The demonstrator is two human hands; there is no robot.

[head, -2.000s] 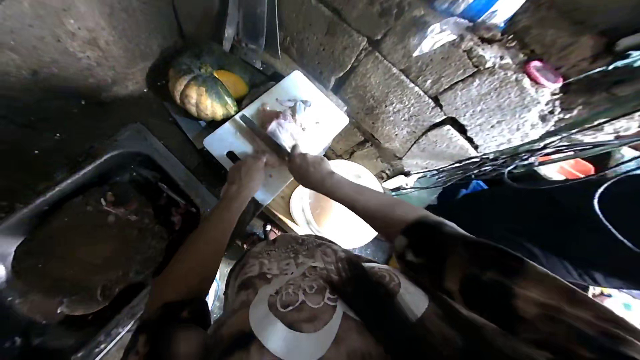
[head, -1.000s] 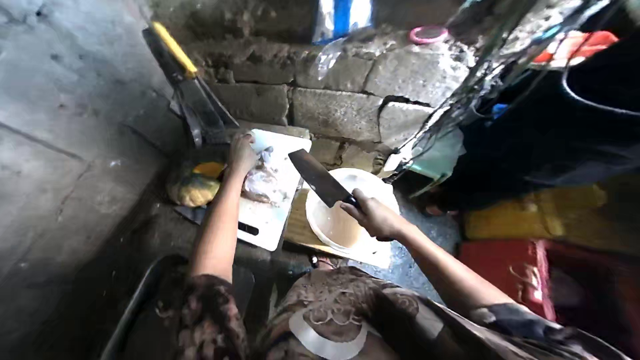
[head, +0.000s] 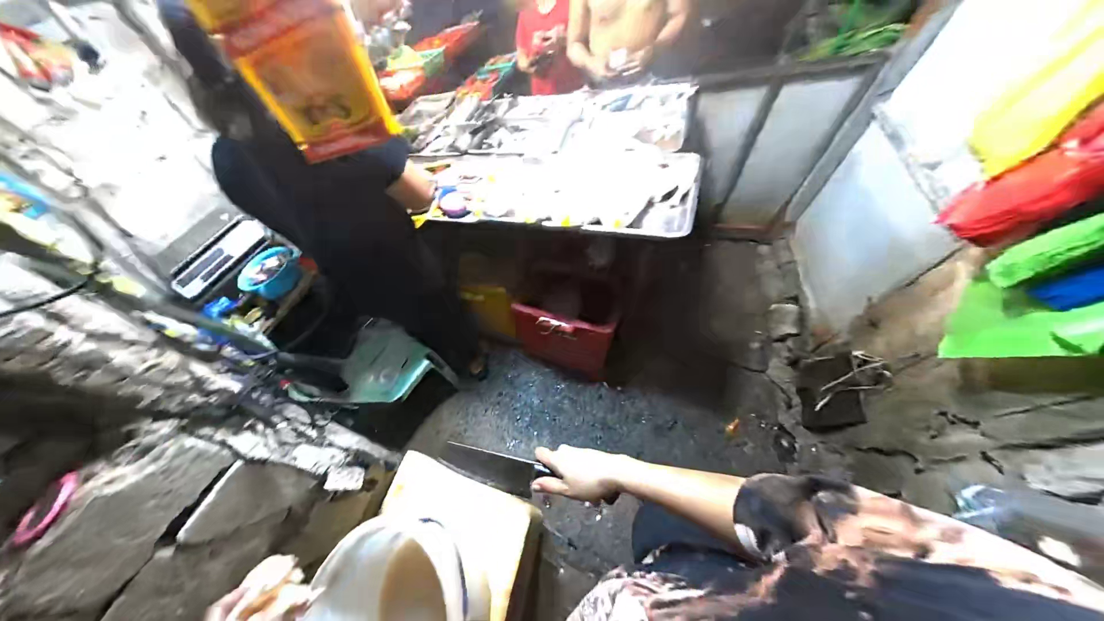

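A wide-bladed kitchen knife (head: 496,468) is in my right hand (head: 580,474), its blade over the far end of a pale board (head: 461,509). On that board stands a white plastic bucket (head: 392,569) with cloudy contents. Left of the bucket, at the bottom edge, a blurred pale piece of what looks like meat (head: 267,591) is in my left hand (head: 226,608), which is mostly cut off by the frame. The white cutting board is out of view.
A person in dark clothes (head: 345,233) stands beside a table with metal trays of fish (head: 595,194). A green plastic stool (head: 388,366), a red crate (head: 565,332) and a cracked block wall (head: 172,517) are around. Colored plastic bags (head: 1035,194) hang at the right.
The view has swung far to the right, toward the fish table. My left hand has left the cutting board and is beside the bucket with the pale piece. The knife remains in my right hand.
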